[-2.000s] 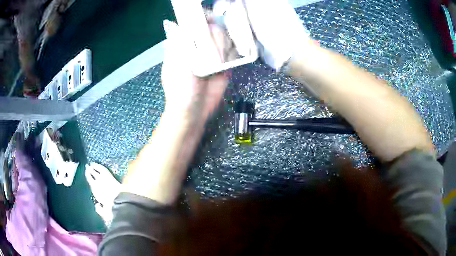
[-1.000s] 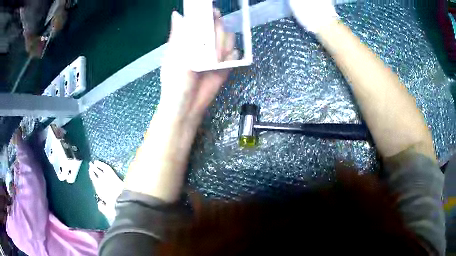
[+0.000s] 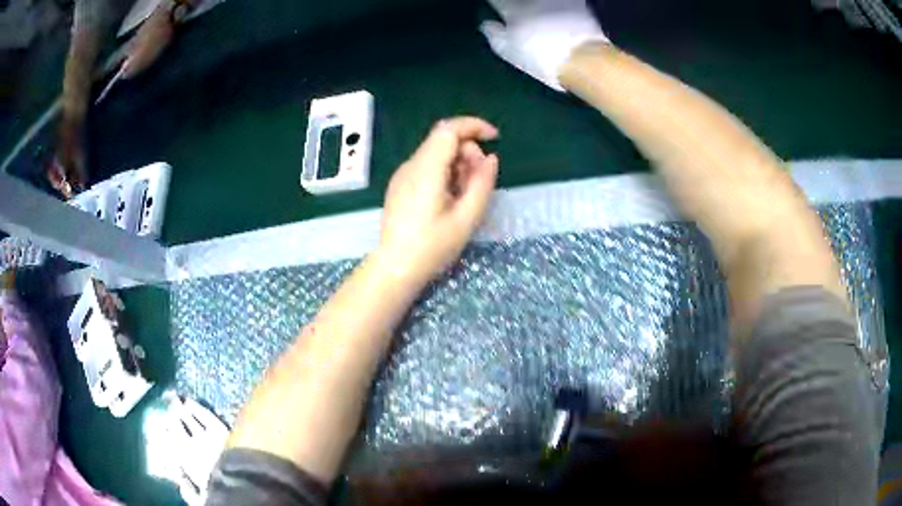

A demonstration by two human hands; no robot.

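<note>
A white front housing [image 3: 360, 143] lies on the green belt, its window and black round hole facing up. My left hand [image 3: 442, 193] is bare, to the right of the housing and apart from it, with loosely curled fingers and nothing visible in it. My right hand [image 3: 546, 38] wears a white glove and is over the belt at the top edge, partly cut off and blurred. Its fingers are spread and no object shows in it.
Several white housings [image 3: 150, 203] stand in a row at left. A silvery bubble wrap mat [image 3: 514, 316] has pale tape [image 3: 593, 203] along its far edge. A mallet [image 3: 561, 427] is partly hidden low down. White gloves [image 3: 188, 445] and another person's pink sleeve [image 3: 30, 405] are at left.
The housing has left my left hand and lies on the belt. My right hand has moved further out over the belt. The view has shifted forward, so the mallet sits lower.
</note>
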